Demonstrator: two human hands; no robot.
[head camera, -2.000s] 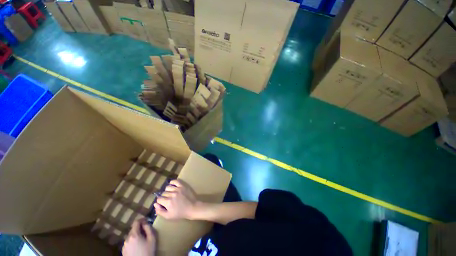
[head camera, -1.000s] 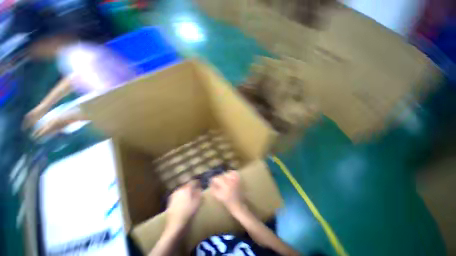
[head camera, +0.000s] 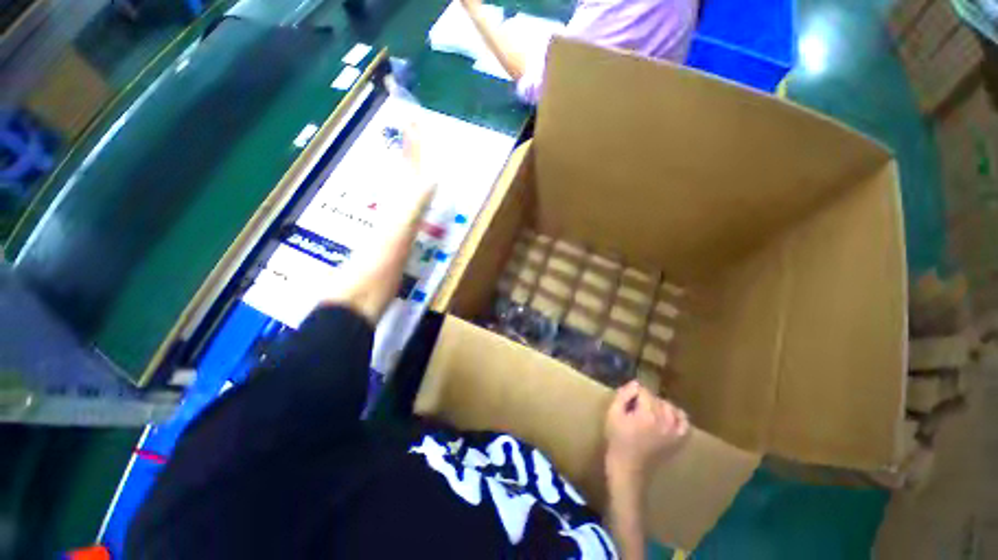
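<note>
A large open shipping carton (head camera: 717, 181) stands in front of me, flaps up. A divider grid (head camera: 580, 287) of brown cardboard cells lies inside it. Dark, shiny products in clear plastic (head camera: 558, 341) line the carton's near side. My right hand (head camera: 648, 424) is closed at the top of the near flap, by the carton's near right side; I cannot tell if it holds anything. My left hand (head camera: 389, 263) is blurred, stretched out over the printed white bench covering (head camera: 465, 164) left of the carton; its fingers and any hold are unclear.
A green conveyor (head camera: 186, 186) runs along the left beyond a metal edge rail. A person in a pink top (head camera: 629, 31) is behind the carton, with an arm over white sheets. A blue bin (head camera: 746, 38) is behind right. Cardboard strips (head camera: 937, 339) stand at the right.
My view has turned left toward the conveyor. My left hand has left the carton and moved out over the printed covering. My right hand has moved from the products to the near flap.
</note>
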